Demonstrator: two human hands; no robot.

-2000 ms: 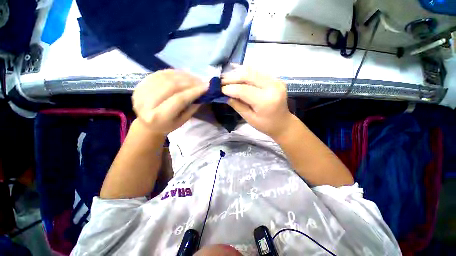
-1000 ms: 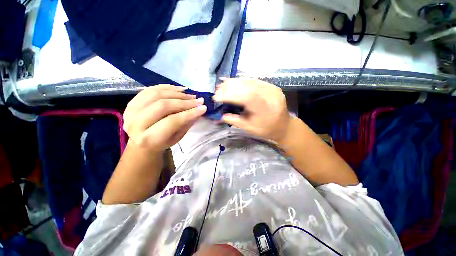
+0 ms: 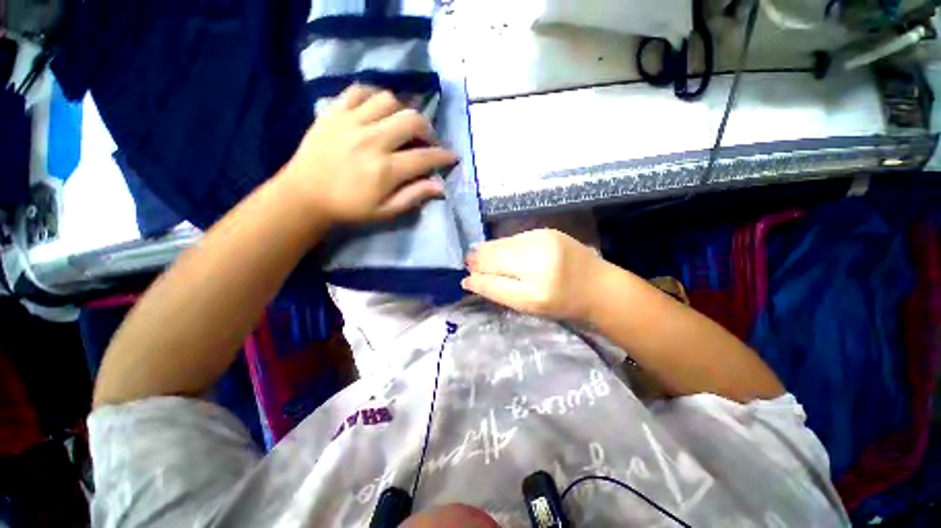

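The navy garment body (image 3: 196,93) lies over the white table at the left. Its light grey panel (image 3: 397,242), with navy stripes at the top, hangs over the table's front edge and ends in a navy hem (image 3: 387,281). My left hand (image 3: 377,160) lies on the panel, palm down, fingers slightly spread. My right hand (image 3: 531,273) pinches the panel's lower right corner at the hem, close above my lap.
Black scissors (image 3: 676,64) lie on the table at the back right. A measuring tape (image 3: 660,173) runs along the table's front edge. A thin cord crosses that edge. Pink-red crates (image 3: 761,268) with navy cloth stand on both sides below the table.
My left hand has left the hem and moved up onto the panel. The panel is now spread flatter, its striped part in view. My right hand has moved slightly down with the corner.
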